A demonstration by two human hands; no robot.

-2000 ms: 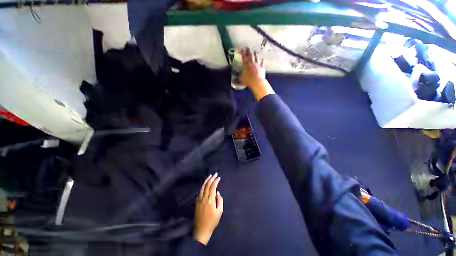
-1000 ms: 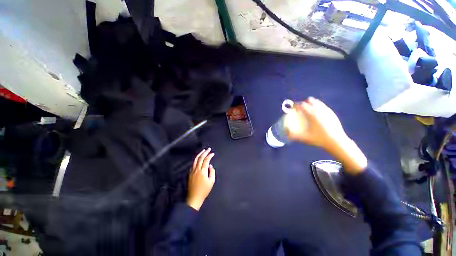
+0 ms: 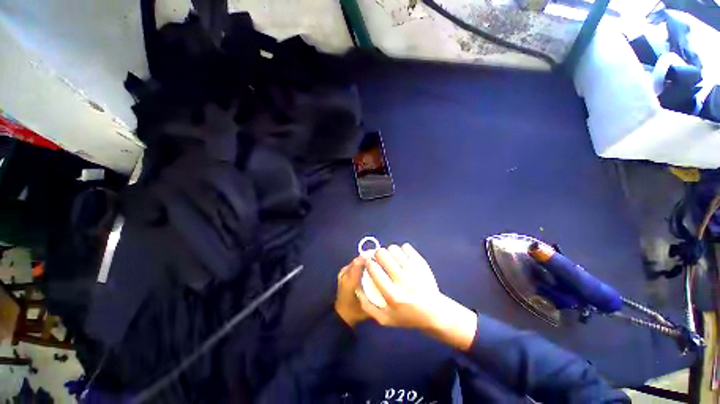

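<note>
My left hand (image 3: 348, 293) and my right hand (image 3: 401, 286) are together low in the centre, closed around the top of the water bottle. The bottle's white lid (image 3: 369, 246) with its ring loop shows just above my fingers. The bottle body is mostly hidden by the hands. A smartphone (image 3: 373, 167) with a partly lit screen lies flat on the navy table cover beyond my hands. The steam iron (image 3: 553, 278) rests to the right, its pointed silver soleplate towards the upper left.
Black garment pieces (image 3: 205, 189) are heaped along the left. A white box (image 3: 631, 118) with dark cloth pieces stands at the back right. The iron's wrapped cable (image 3: 659, 322) runs to the right edge. A green frame bar (image 3: 355, 24) stands at the back.
My right hand has brought the bottle from the back of the table towards my body. My left hand has moved right and joined it at the bottle. The iron is uncovered now.
</note>
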